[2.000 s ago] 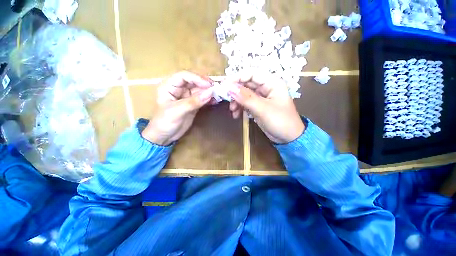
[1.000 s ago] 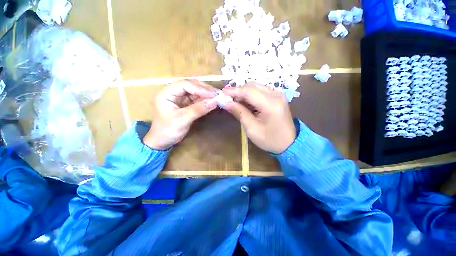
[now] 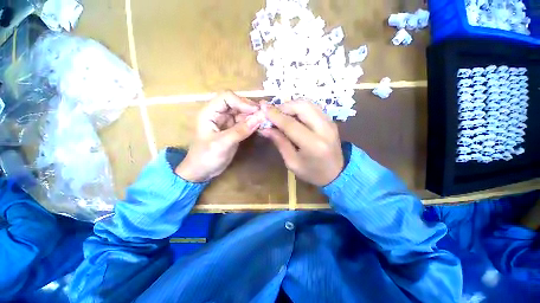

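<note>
A small white plastic housing (image 3: 266, 123) is held between the fingertips of both hands, mostly hidden by the fingers. My left hand (image 3: 220, 135) pinches it from the left. My right hand (image 3: 308, 139) grips it from the right, its fingers curled over it. Whether a second small part is pressed against it cannot be told. A pile of loose white housings (image 3: 305, 56) lies on the brown board just beyond my right hand.
A black tray (image 3: 438, 118) at right holds white parts in close rows. Beyond it stands a blue bin (image 3: 447, 21) of white parts. A few loose pieces (image 3: 382, 87) lie left of the tray. Clear plastic bags (image 3: 77, 136) lie at left. Blue-clothed people show at both lower edges.
Both hands have turned slightly about the housing, and the right fingers now cover more of it. The pile and tray look unchanged since one second ago.
</note>
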